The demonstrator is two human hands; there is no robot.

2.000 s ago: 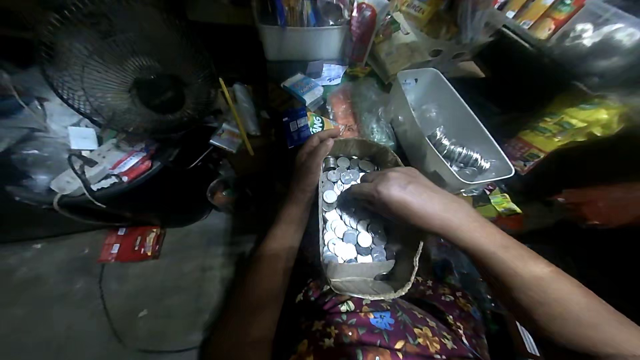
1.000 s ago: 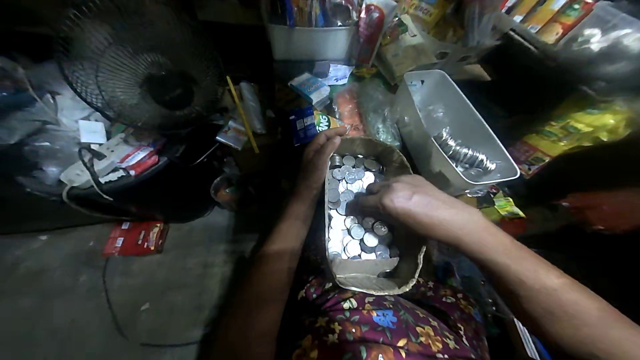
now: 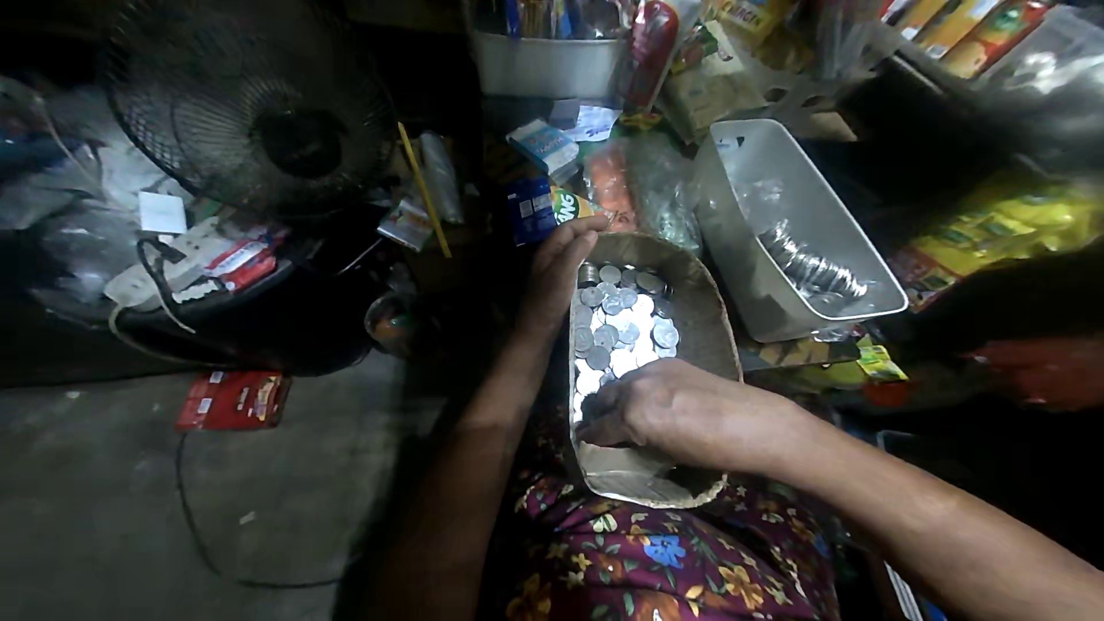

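Observation:
A cardboard container with a rough cut rim rests over a lap in floral cloth. Many silver coins lie inside it. My left hand grips the container's upper left rim. Down among the coins near the container's lower end is my right hand; its fingertips are hidden, so I cannot tell whether they hold coins. To the right stands a white plastic bin with a row of coins, seemingly in clear plastic, inside.
A black fan stands at upper left above a white power strip. A yellow pencil and small packets lie beyond my left hand. Yellow packets are at right. A red packet lies on the floor by a dark cord.
My right hand has moved from the middle of the container toward its near end, uncovering coins in the middle. My left hand stays on the rim.

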